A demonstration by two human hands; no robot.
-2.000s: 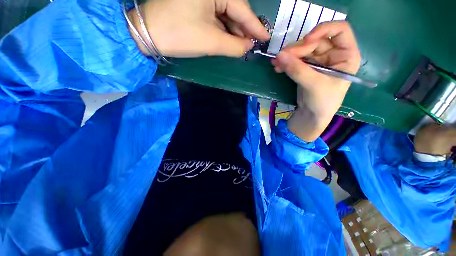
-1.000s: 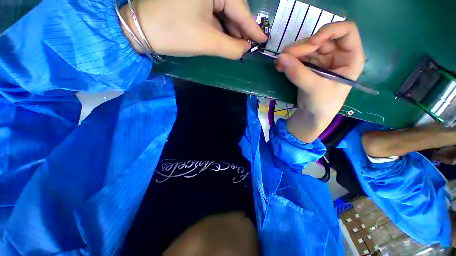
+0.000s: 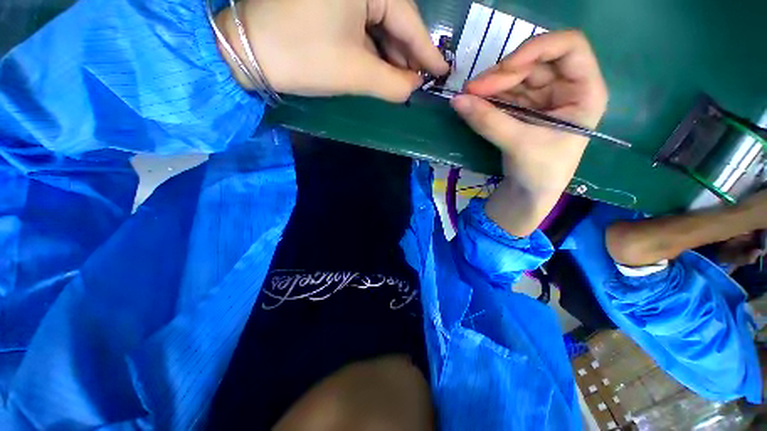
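Note:
My left hand point(image 3: 336, 50) is at the top of the view, thumb and fingertips pinching a small dark electronic assembly point(image 3: 437, 74), mostly hidden by the fingers. My right hand point(image 3: 538, 101) holds thin metal tweezers point(image 3: 555, 122) like a pen. Their tip meets the assembly at my left fingertips; whether the tip grips anything is too small to tell. A white sheet with dark parallel lines point(image 3: 488, 42) lies on the green bench mat just beyond the fingertips, partly covered by my right hand.
The glossy green bench mat point(image 3: 353, 122) has its near edge below my hands. A silver reel point(image 3: 733, 162) with green rims on a dark frame stands at the right. Another person's bare forearm point(image 3: 673, 240) and blue sleeve reach in at the right. Cartons point(image 3: 631, 370) are at the lower right.
The tweezers stay at the assembly with small shifts of angle. The white piece seen at the tip earlier is now hard to make out. The other person's forearm has come further into view.

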